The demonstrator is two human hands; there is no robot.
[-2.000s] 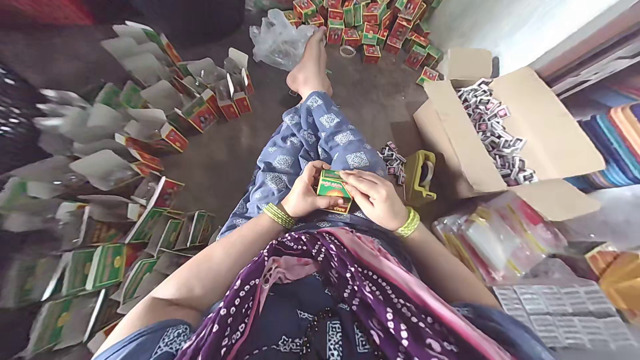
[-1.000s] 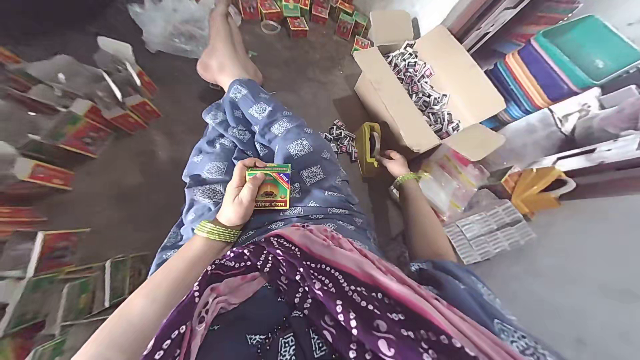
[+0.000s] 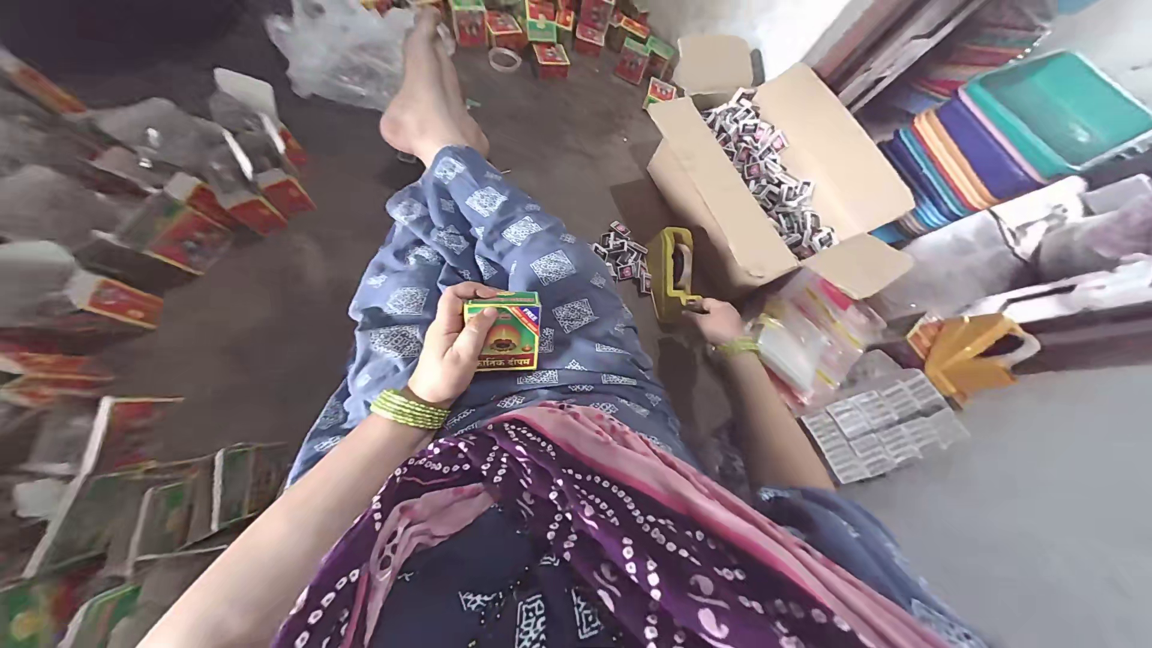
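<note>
My left hand [image 3: 457, 342] grips a small green, red and yellow printed carton [image 3: 504, 335] over my lap, thumb on its front face. Its top looks closed. Off to the right, my right hand [image 3: 715, 322] is at the lower end of a yellow tape dispenser [image 3: 668, 270] that stands on the floor; its fingertips are at the cutter end, and whether they pinch the tape is too small to tell. Beside the dispenser lies a small pile of little printed packets [image 3: 623, 256]. More such packets [image 3: 765, 171] fill an open cardboard box [image 3: 720, 211] behind it.
Open printed cartons [image 3: 184, 229] stand in rows at the left. Closed cartons [image 3: 551, 58] and a clear plastic bag [image 3: 337, 54] lie beyond my foot. At the right are stacked plastic trays [image 3: 1035, 126], plastic packets [image 3: 810, 337], white blister-like packs [image 3: 886, 423] and a yellow bag [image 3: 967, 355].
Two seconds ago both hands were on the carton; my right hand has since moved right to the tape dispenser. My left hand still holds the carton. The view has shifted to the right.
</note>
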